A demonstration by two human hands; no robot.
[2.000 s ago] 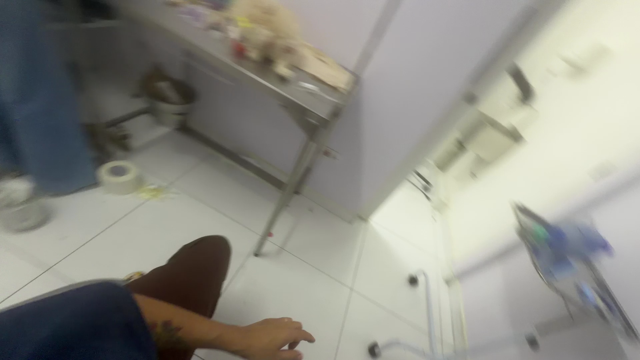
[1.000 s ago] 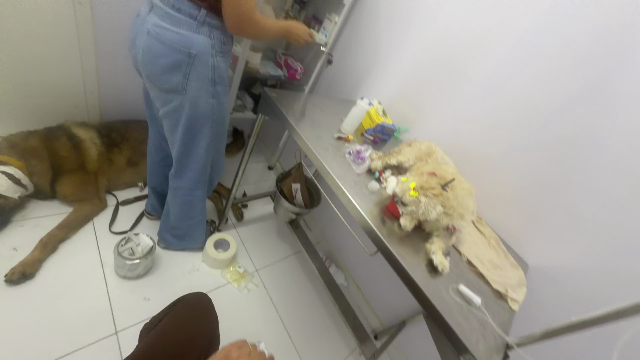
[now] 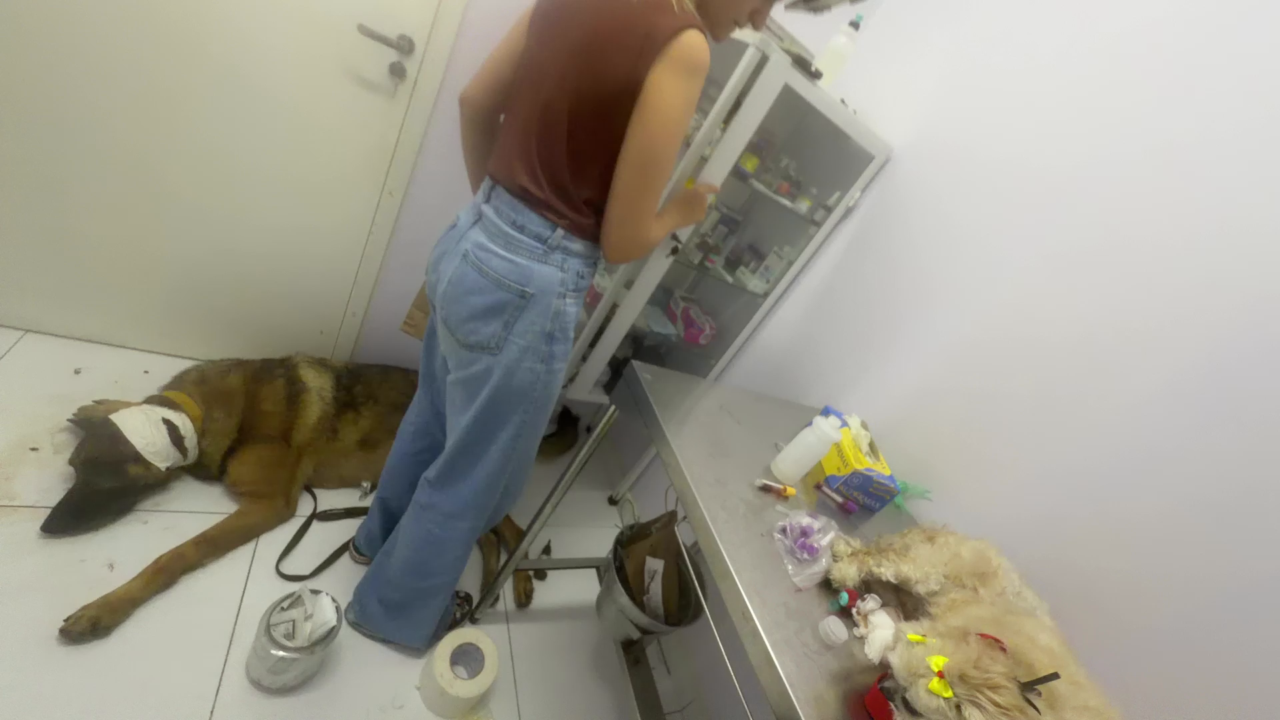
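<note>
Neither my left hand nor my right hand shows in the head view. A curly cream dog with yellow bows lies on a stainless steel table at the lower right. Beside it are a plastic bag with purple-capped items, a white cap, a box of gloves, a white plastic bottle and a small tube. On the floor at the left lies a large brown dog with a white bandage around its head.
A person in jeans stands at a glass-fronted cabinet. On the floor are a metal canister, a roll of white tape and a black leash. A metal bucket hangs by the table, and a door stands behind.
The view has swung up and left. My hand, partly seen at the bottom edge a second ago, is out of the picture. The person's raised arm is now bent, the hand near the cabinet front.
</note>
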